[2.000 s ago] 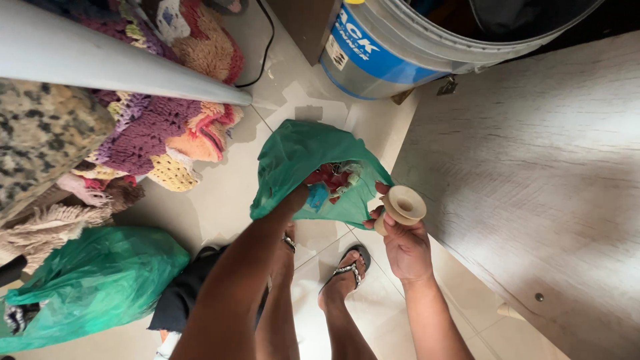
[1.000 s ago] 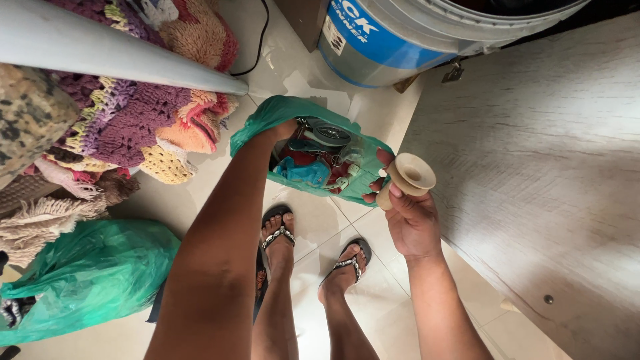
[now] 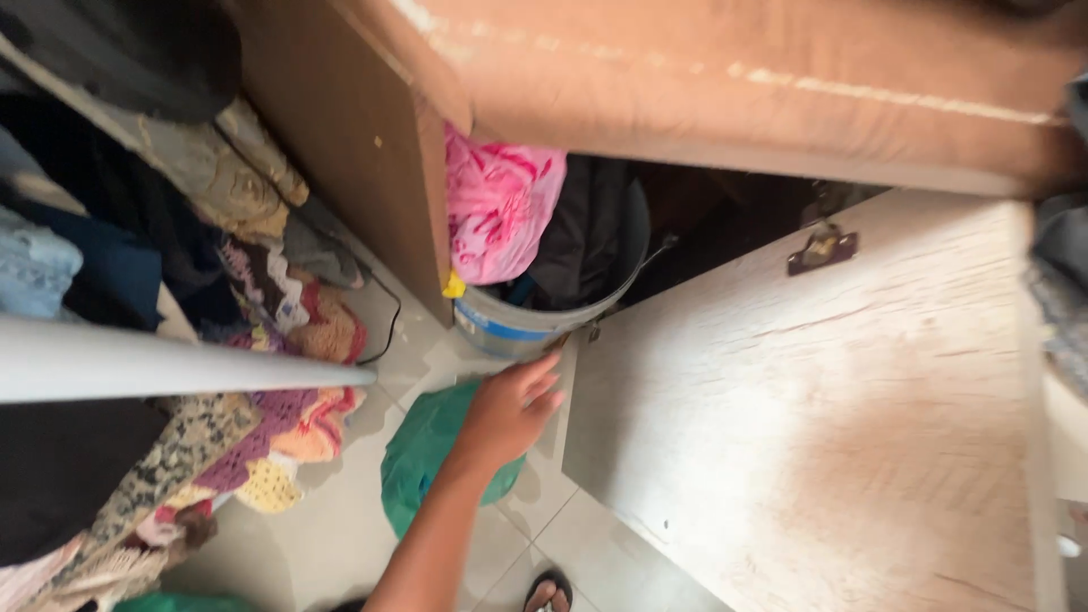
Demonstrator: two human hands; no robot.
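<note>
My left hand [image 3: 514,412] reaches up from the bottom, its fingers a little apart and nothing visible in them. It is over the edge of a green plastic bag [image 3: 421,442] on the floor, just below a grey plastic bucket [image 3: 518,327] with a blue label. A pink patterned plastic bag [image 3: 506,204] and dark fabric [image 3: 582,234] fill the bucket, which stands at the opening of a cabinet. My right hand is out of view, and the pale turned piece is not seen either.
An open wood-grain cabinet door [image 3: 807,382] takes up the right side. A brown padded edge [image 3: 722,93] crosses the top. At left are a white pole [image 3: 187,361], a granite edge [image 3: 170,450] and crocheted textiles [image 3: 280,425]. A foot in a sandal [image 3: 548,591] shows at the bottom.
My left hand has come out of the green bag, whose contents no longer show. My right hand with the pale turned piece has left the view. The view has shifted to show more of the bucket and cabinet.
</note>
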